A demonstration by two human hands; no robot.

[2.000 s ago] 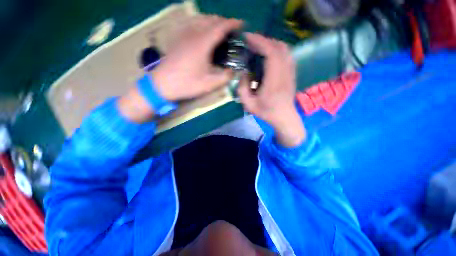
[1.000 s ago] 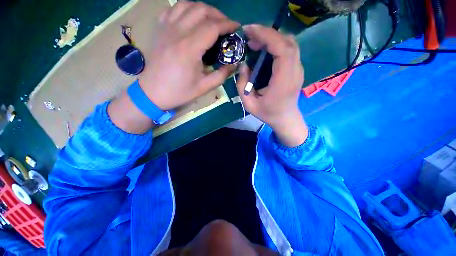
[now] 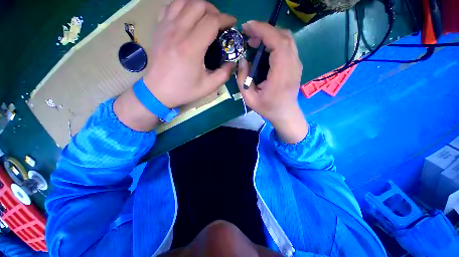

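My left hand (image 3: 188, 60) grips the watch case (image 3: 232, 45) by its rim, over the right edge of the tan board. Its open face with the circuit board shows towards me. My right hand (image 3: 277, 70) touches the case's right side with its fingertips. A slim black tool (image 3: 257, 63) with a pale end lies across the right hand, between thumb and fingers; its far part runs up past the fingers. The glossy black display module (image 3: 132, 56) lies on the tan board left of my left hand, its flex tail pointing up.
The tan board (image 3: 90, 88) has pale tape edges. Black cords (image 3: 390, 30) and an orange-handled tool (image 3: 429, 27) are at upper right. Red plastic trays lie at lower left (image 3: 22, 213) and right (image 3: 329, 83). Reels (image 3: 20, 194) sit at left. A blue stool (image 3: 397, 206) and white boxes (image 3: 443, 168) stand below.
Both hands were blurred in the earliest frame and are now sharp. The watch case's face has turned towards me. Since a second ago, the hands and case have shifted slightly; the grip looks the same.
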